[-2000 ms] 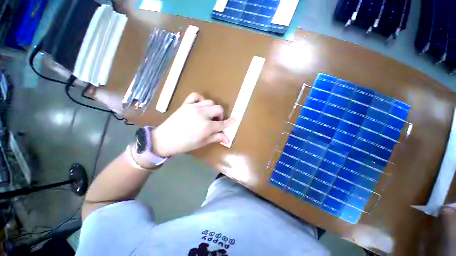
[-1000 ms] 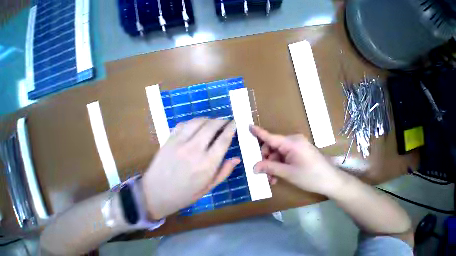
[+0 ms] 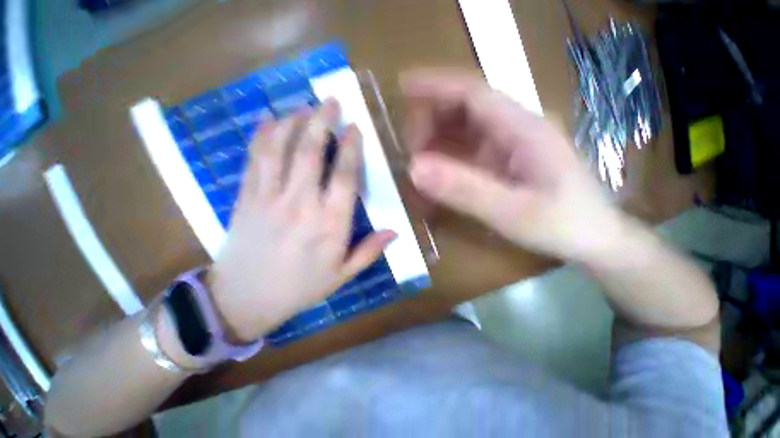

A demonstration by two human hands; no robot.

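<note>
A blue solar cell array lies on the brown tabletop, slightly blurred. One white strip lies along its left edge and another white strip along its right edge. Thin bus ribbon shows just beyond the right strip. My left hand, with a watch at the wrist, lies flat on the array, fingers spread, fingertips reaching the right strip. My right hand is blurred, just right of that strip, with thumb and fingers apart and nothing seen in it.
A loose white strip lies left of the array. A wider white strip lies at the back right, beside a tangled pile of cut ribbon. A black object with a yellow label is at the right. Part of a finished panel shows at the upper left.
Two seconds ago my left hand was at a loose white strip and the array had no strips. Since one second ago, my right hand has come away from the right strip; the view has shifted.
</note>
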